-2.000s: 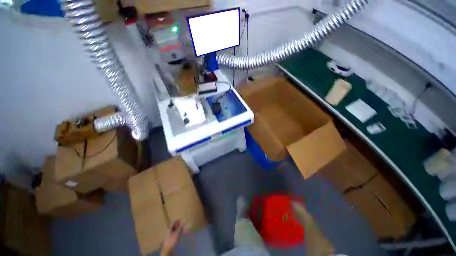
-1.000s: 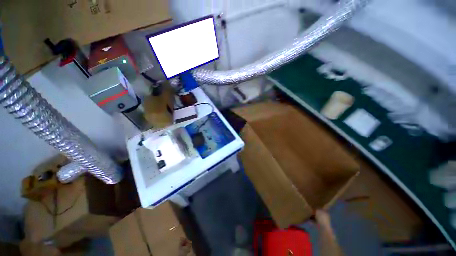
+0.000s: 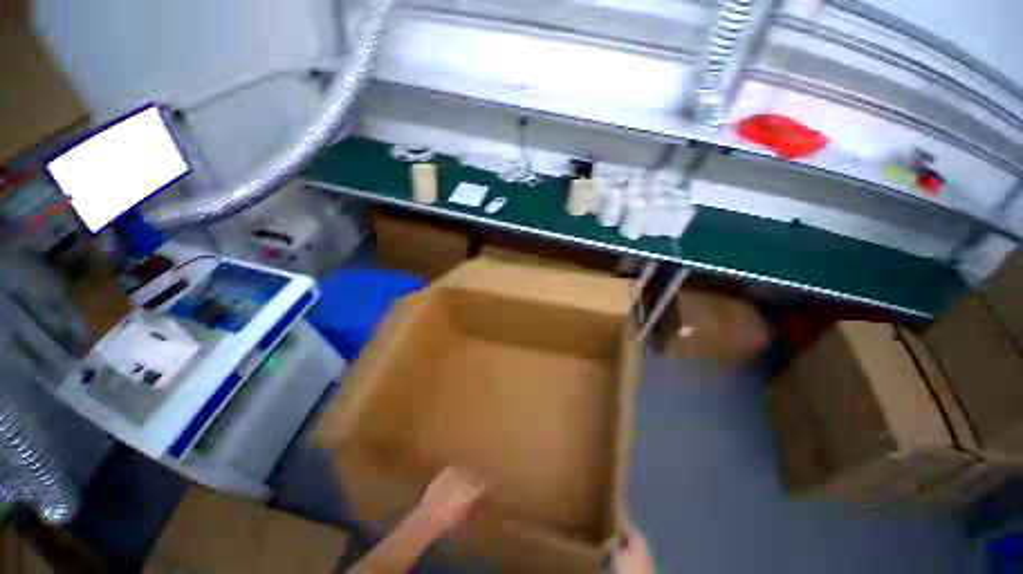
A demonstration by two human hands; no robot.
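Observation:
A large open brown carton (image 3: 516, 387) is in front of me, tilted, with its opening towards me and no housings seen inside. My left hand (image 3: 452, 498) is at its near left part, over the near wall, blurred; its grip is hard to make out. My right hand (image 3: 632, 552) is at the carton's near right corner, cut off by the bottom edge, with its fingers on the cardboard.
The marking machine table (image 3: 202, 437) and monitor (image 3: 119, 168) are at left. A blue stool (image 3: 365, 303) stands behind the carton. Cream housings (image 3: 424, 183) stand on the green bench (image 3: 740, 252). A closed carton lies lower left (image 3: 247, 540); more cartons (image 3: 858, 415) stand at right.
The view has swung right. The open carton has left its place by the green bench and is now in front of me, with both hands at it. The red stool is out of view.

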